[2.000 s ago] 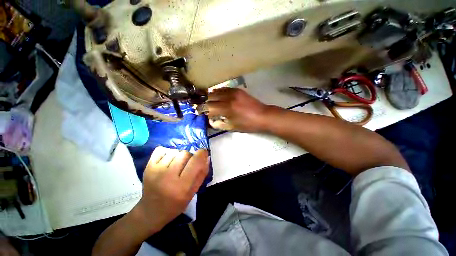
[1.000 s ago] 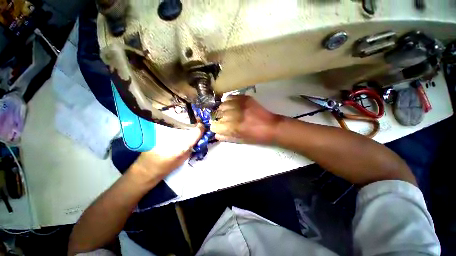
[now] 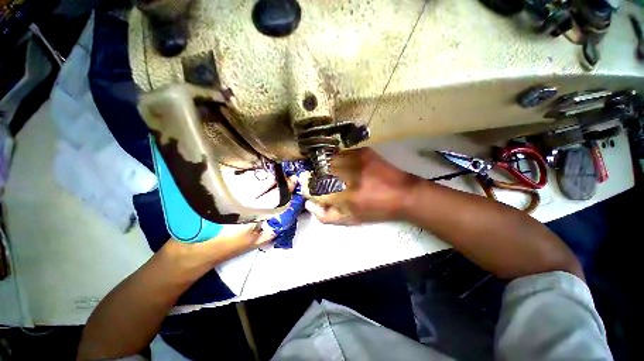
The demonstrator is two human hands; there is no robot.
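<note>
The navy fabric (image 3: 285, 219) is bunched into a narrow strip, bright blue under the lamp, below the sewing machine head (image 3: 452, 88). My left hand (image 3: 229, 238) reaches under the brown-chipped lever guard (image 3: 185, 137) and pinches the fabric; its fingers are partly hidden by the guard and turquoise lamp (image 3: 182, 211). My right hand (image 3: 367, 189) is right of the knurled tension knob (image 3: 326, 185), with its fingertips on the fabric's right edge. The needle and presser foot are hidden.
Open scissors (image 3: 480, 166) lie right of my right hand, near a round grey disc (image 3: 577, 173) and a small red-handled tool (image 3: 601, 163). Pale fabric (image 3: 88, 162) lies on the table (image 3: 63, 261) at left. Darker navy fabric (image 3: 116, 92) runs behind the lamp.
The view has shifted closer over the machine head. The navy fabric has gone from spread out to bunched. My left hand has moved up from the fabric's front edge to beneath the guard.
</note>
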